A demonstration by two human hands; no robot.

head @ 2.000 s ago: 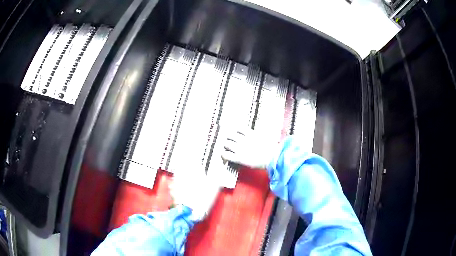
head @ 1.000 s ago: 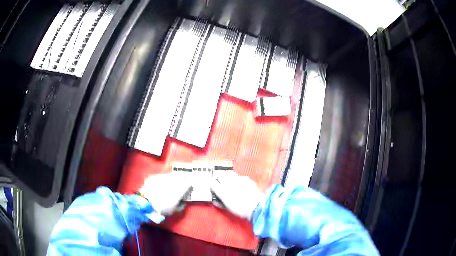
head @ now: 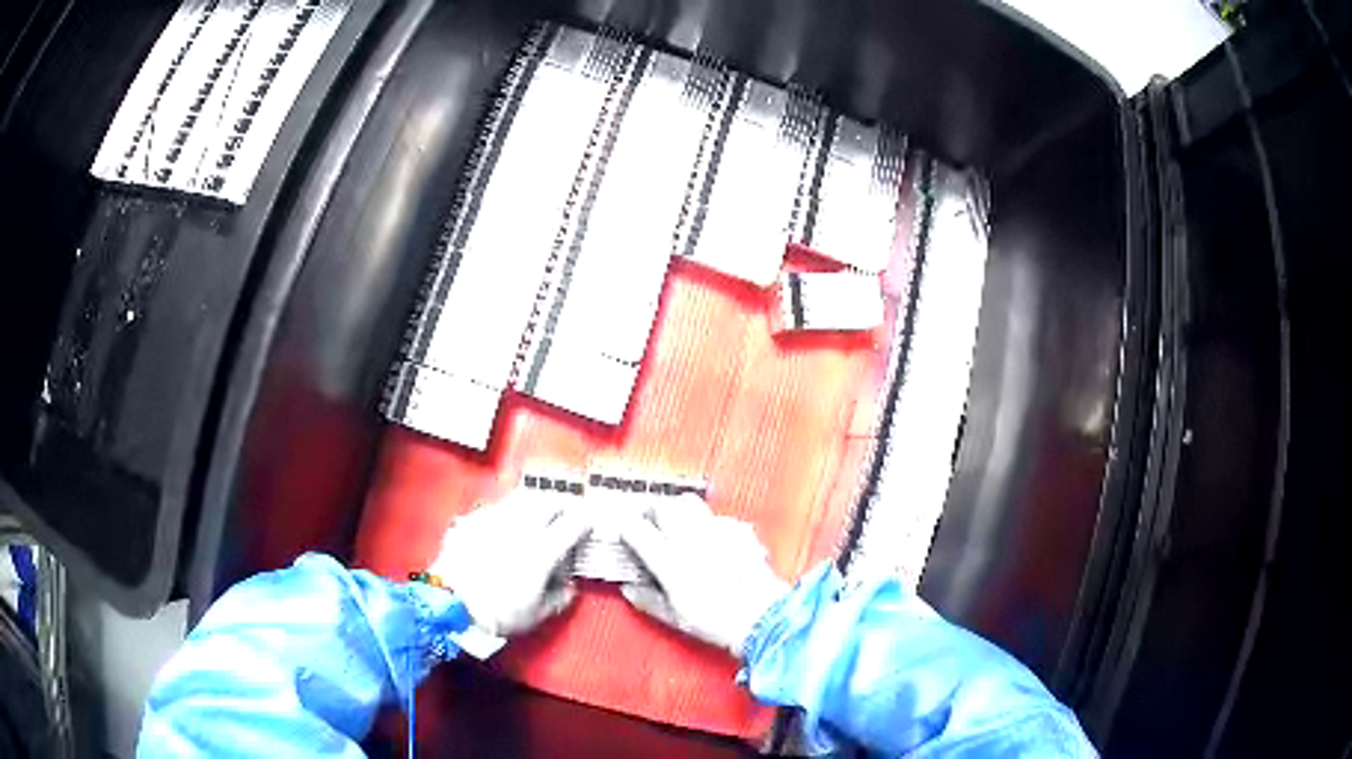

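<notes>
My left hand (head: 512, 561), in a white glove, and my right hand (head: 697, 571), also gloved, hold a short cluster of silver medium heatsink assemblies (head: 605, 555) between them. A dark row of component legs runs along its far edge. The fingers cover much of it. The cluster is over the red liner sheet (head: 727, 386) near the front of the black tote (head: 289, 297). Whether it touches the liner I cannot tell.
Rows of silver heatsinks (head: 497, 223) lie at the tote's far side. A single heatsink (head: 838, 301) lies apart on the liner. A long row (head: 934, 356) runs down the right. Another tote at the left holds more heatsinks (head: 223, 97).
Both hands left the long rows and came together nearer me around a cluster. Red liner now shows where heatsinks were, with one loose piece there. Over the last second the hands barely moved.
</notes>
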